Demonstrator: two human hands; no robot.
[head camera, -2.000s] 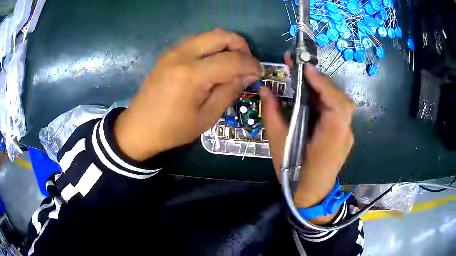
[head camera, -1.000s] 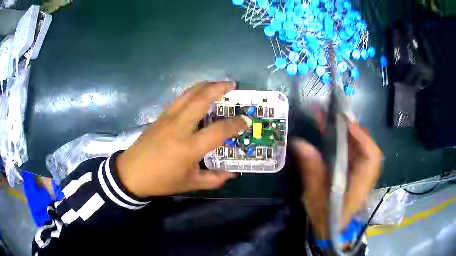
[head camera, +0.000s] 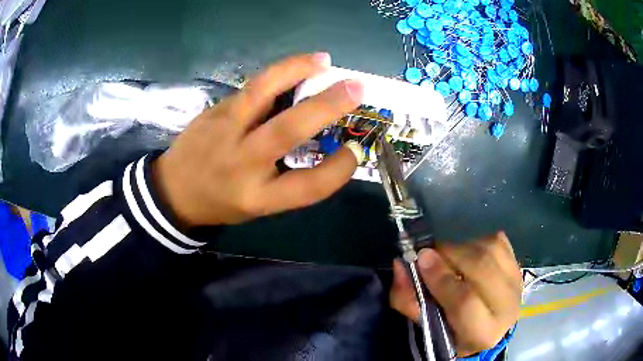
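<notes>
The white socket housing is tilted up on its side at the centre, its open side with board and contact strips facing me. My left hand grips it from the left; a pale cover is on one fingertip. A blue disc sits inside near that finger. My right hand holds the soldering iron, with its silvery feed tube alongside. The iron's tip reaches into the housing's lower middle; the exact contact point cannot be made out.
A loose pile of blue discs with wire legs lies at the back right. Black equipment stands at the far right. A clear plastic bag lies left of my left hand. The green mat has its front edge near my body.
The housing has gone from lying flat to tilted up, held in my left hand. My right hand has brought the iron from the right side into the housing.
</notes>
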